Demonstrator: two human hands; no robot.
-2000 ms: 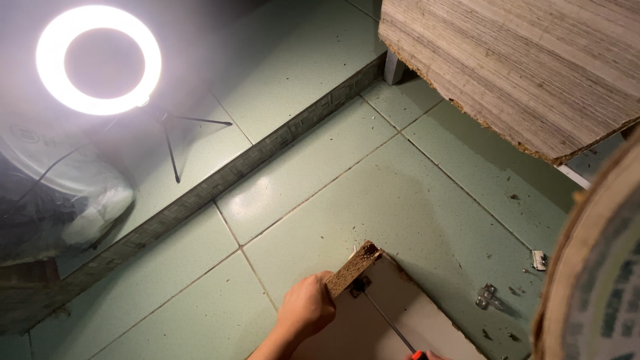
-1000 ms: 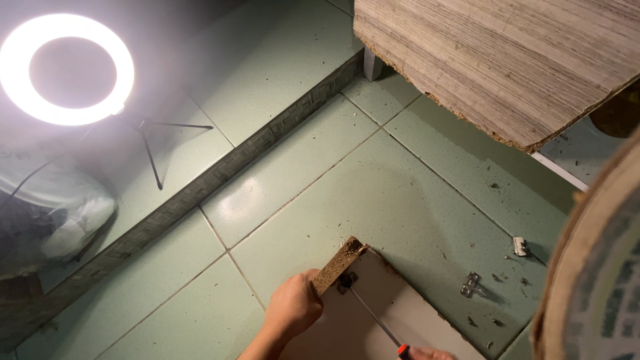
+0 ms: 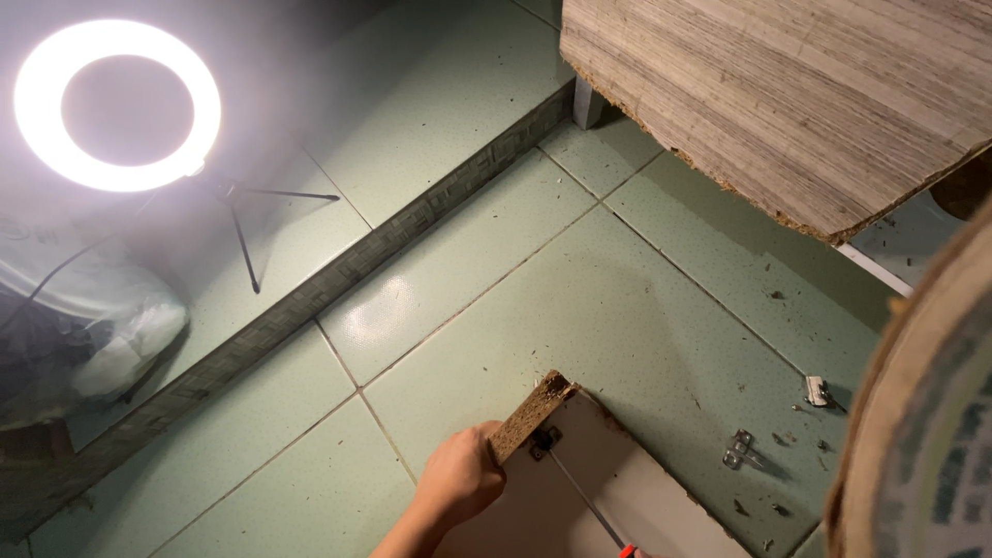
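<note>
At the lower middle, a white-faced particleboard panel [image 3: 620,496] with a crumbling edge stands over the tiled floor. My left hand [image 3: 463,474] grips its raised brown particleboard edge [image 3: 535,415]. Beside that edge a small metal hinge plate [image 3: 545,443] lies on the white face. The shaft of a screwdriver [image 3: 585,496] runs to the plate, its tip at the dark middle. Only a sliver of my right hand [image 3: 640,553] shows at the bottom border, at the red part of the screwdriver's handle; most of that hand is out of frame.
A metal hinge part [image 3: 742,449], a small white-and-metal piece [image 3: 816,391] and scattered debris lie on the tiles at right. A wood-grain board [image 3: 759,93] with broken edges is at upper right, a round-edged object [image 3: 876,387] below it. A lit ring light [image 3: 39,101] stands on the raised step, near plastic bags [image 3: 139,341].
The screwdriver's tip stays at the hinge plate and my left hand keeps its hold on the panel. Less of my right hand shows than one second ago.
</note>
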